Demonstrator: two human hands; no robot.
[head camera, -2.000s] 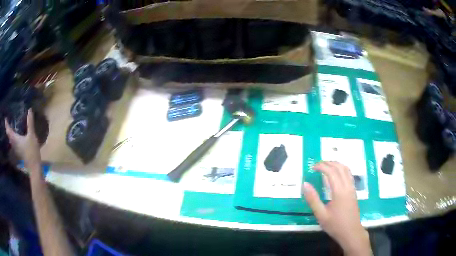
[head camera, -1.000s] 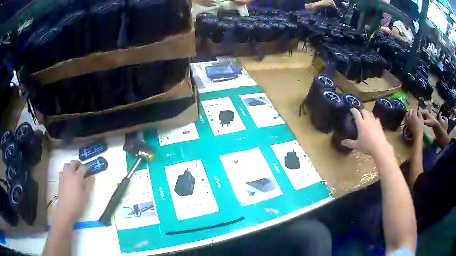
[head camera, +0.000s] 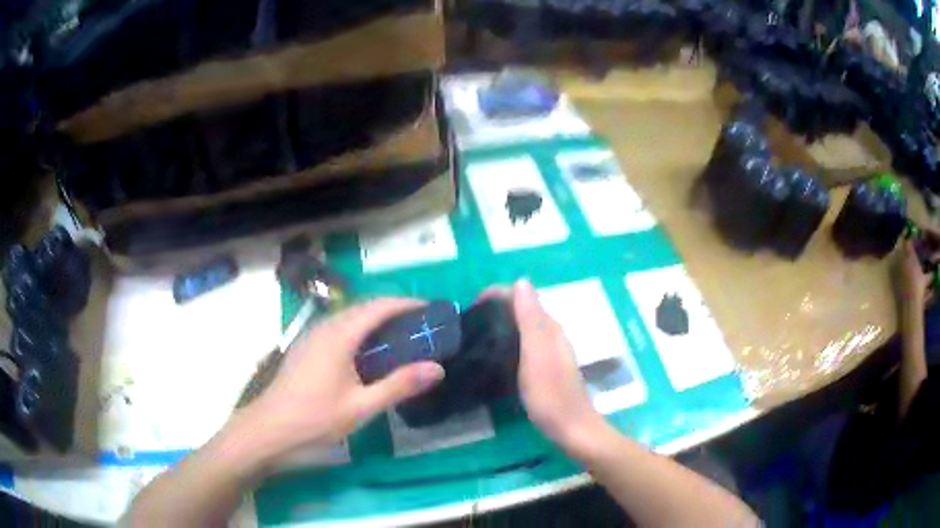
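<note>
My left hand (head camera: 345, 371) holds a black button panel (head camera: 410, 338) with blue plus and minus marks, over the green-and-white sheet. My right hand (head camera: 546, 361) holds a black speaker body (head camera: 472, 363) from its right side. The panel is close against the body's left side; blur hides whether it sits in it. The mallet (head camera: 301, 322) lies behind my left hand, its handle partly hidden. One loose button panel (head camera: 205, 279) lies on the white sheet at left.
Stacked cardboard trays (head camera: 309, 211) stand at the back left. A tray of black speakers (head camera: 43, 340) is at the far left. Several speakers (head camera: 768, 196) stand on the brown surface at right. A black strip (head camera: 454, 474) lies near the front edge. Another person's arm (head camera: 912, 320) is at far right.
My left hand has picked up one of the two loose panels. My right hand has brought a speaker from the right group to the middle. Both hands have come together.
</note>
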